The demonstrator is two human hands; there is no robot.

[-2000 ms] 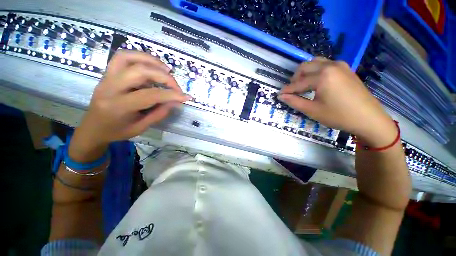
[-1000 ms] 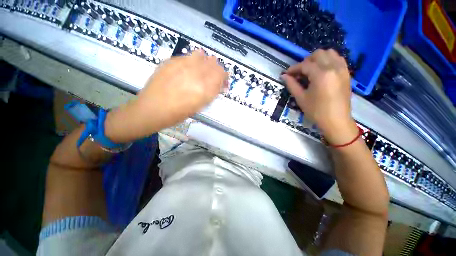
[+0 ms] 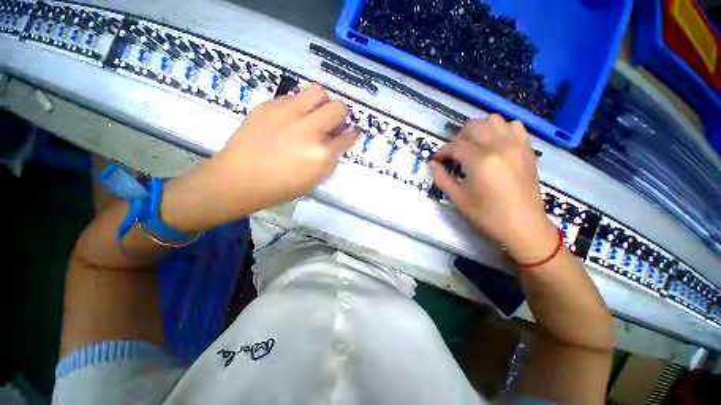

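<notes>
White circuit board panels (image 3: 393, 149) with black, silver and blue parts lie in a row along the metal rail. My left hand (image 3: 292, 146) is over the middle panel's left part, fingertips bent together at its right end; whether they pinch a part cannot be told. My right hand (image 3: 490, 174) is over the same panel's right end, thumb and forefinger close together with something small and dark between or behind them, too small to name. A light-blue band is on my left wrist, a thin red cord on my right.
A blue bin (image 3: 585, 71) heaped with loose black parts (image 3: 458, 47) stands beyond the rail. Black component rows (image 3: 348, 73) lie between bin and boards. Clear tubes (image 3: 664, 146) lie at the right. A dark flat object (image 3: 488, 286) sits at the near edge.
Since two seconds ago the view has shifted, and both hands have come closer together over the middle panel. In the last second my right hand moved slightly down and left.
</notes>
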